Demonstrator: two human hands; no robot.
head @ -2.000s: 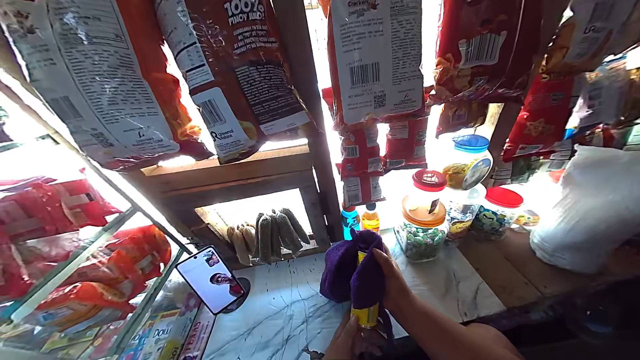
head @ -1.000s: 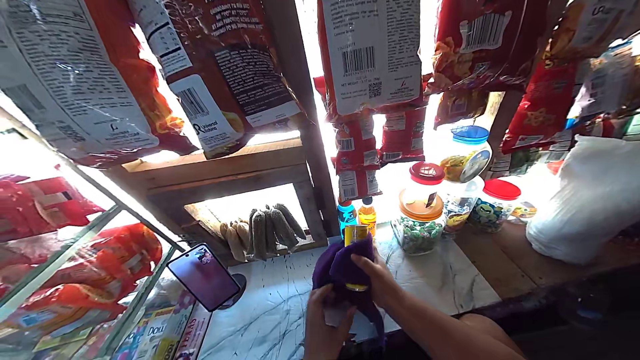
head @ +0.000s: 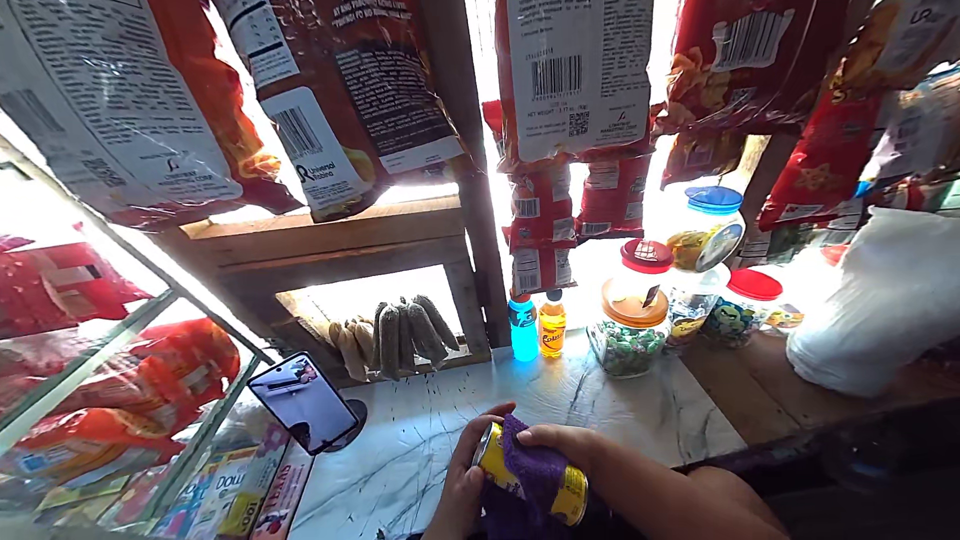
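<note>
A yellow can (head: 496, 466) lies tilted between my two hands, low in the middle of the head view, with a purple cloth (head: 531, 471) wrapped over its middle. My left hand (head: 466, 471) grips the can's upper left end, fingers curled around the rim. From the right, my right hand (head: 562, 450) presses the cloth against the can, its thumb on top; its other fingers are hidden behind. The can's other end shows at the lower right, below my right hand. Part of the cloth hangs down between the hands.
A phone (head: 306, 401) on a round stand is at the left of the marble-patterned counter (head: 397, 427). Blue (head: 523, 330) and orange (head: 552, 326) drink bottles stand behind, beside candy jars (head: 630, 337). Snack packs (head: 577, 82) hang above. A white plastic bag (head: 877, 307) sits right; a glass case (head: 97, 360) borders the left.
The can has turned from roughly upright to a slant, with more of it showing outside the cloth. My left hand has come up around its upper end. The phone's screen picture has changed.
</note>
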